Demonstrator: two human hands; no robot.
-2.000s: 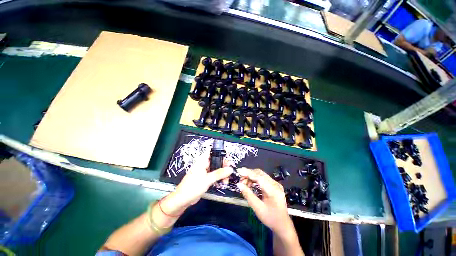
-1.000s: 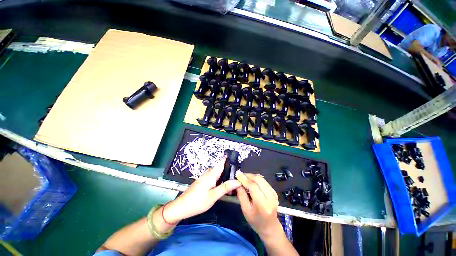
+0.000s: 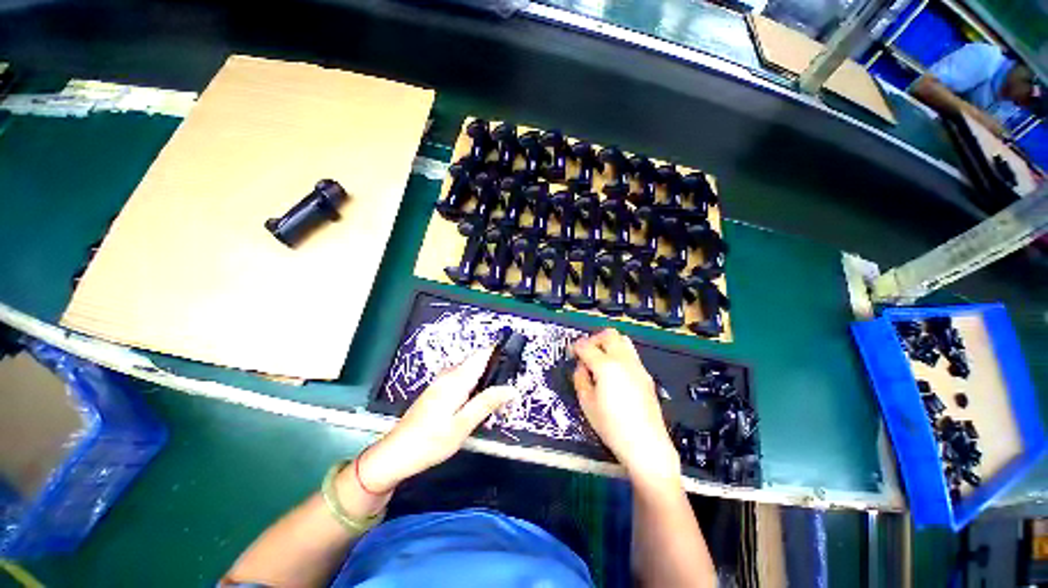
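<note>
My left hand (image 3: 442,416) holds a black handle-shaped housing (image 3: 501,361) over the black parts tray (image 3: 626,360). My right hand (image 3: 616,396) is over the tray at the right edge of the white pins (image 3: 442,341). Its thumb and fingers are close together, and something dark shows beside the fingertips; whether it is held cannot be told. Small black caps (image 3: 718,423) lie piled at the tray's right end. Behind the tray, black housings (image 3: 554,276) lie in three rows on a cardboard sheet (image 3: 432,258).
One housing (image 3: 308,213) lies on the large cardboard stack (image 3: 247,149) at left. A blue bin (image 3: 892,396) with small black parts is at far right, below a pale post (image 3: 965,255). A plastic-lined blue crate (image 3: 86,459) is at lower left. Another person (image 3: 971,78) is at upper right.
My right hand has left the housing and moved up and right to the pins. My left hand still holds the housing, now slightly further left and tilted.
</note>
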